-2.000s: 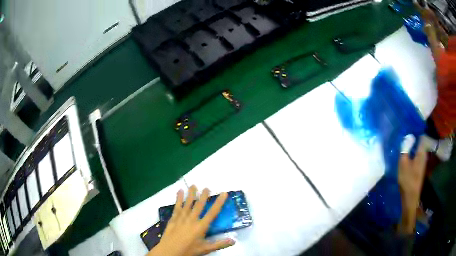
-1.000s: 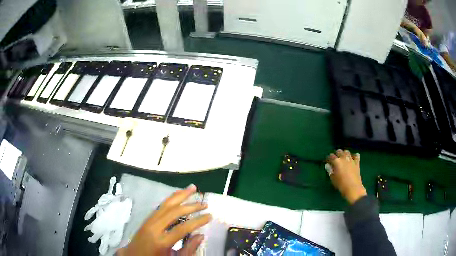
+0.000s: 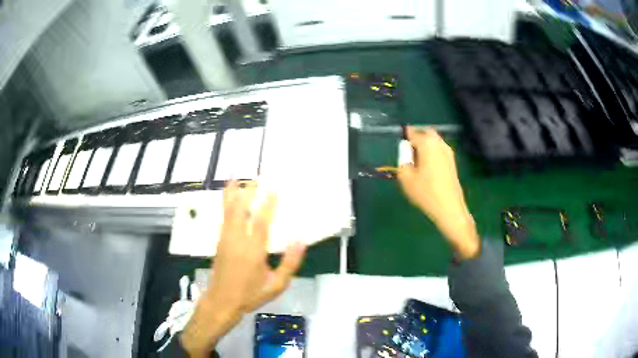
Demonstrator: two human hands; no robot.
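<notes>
My right hand (image 3: 437,185), with a white finger cot, grips the right edge of a black phone middle frame (image 3: 376,85), held upright over the green belt beside the white plate's right edge. Green shows through its window. My left hand (image 3: 245,245) is blurred, fingers spread and empty. Its fingertips are at the lower edge of the rightmost frame (image 3: 241,115) of a row on the white plate (image 3: 304,154); contact cannot be told.
Frames with blue film (image 3: 280,335) lie on the white bench covering (image 3: 336,301) nearest me. More frames (image 3: 535,224) lie on the green belt (image 3: 420,238) at right. A black tray (image 3: 525,105) is behind. A white glove (image 3: 178,314) lies at lower left.
My right hand has taken the frame off the belt and brought it beside the plate. My left hand has moved from the bench to the row. The row sits farther from the plate's right edge.
</notes>
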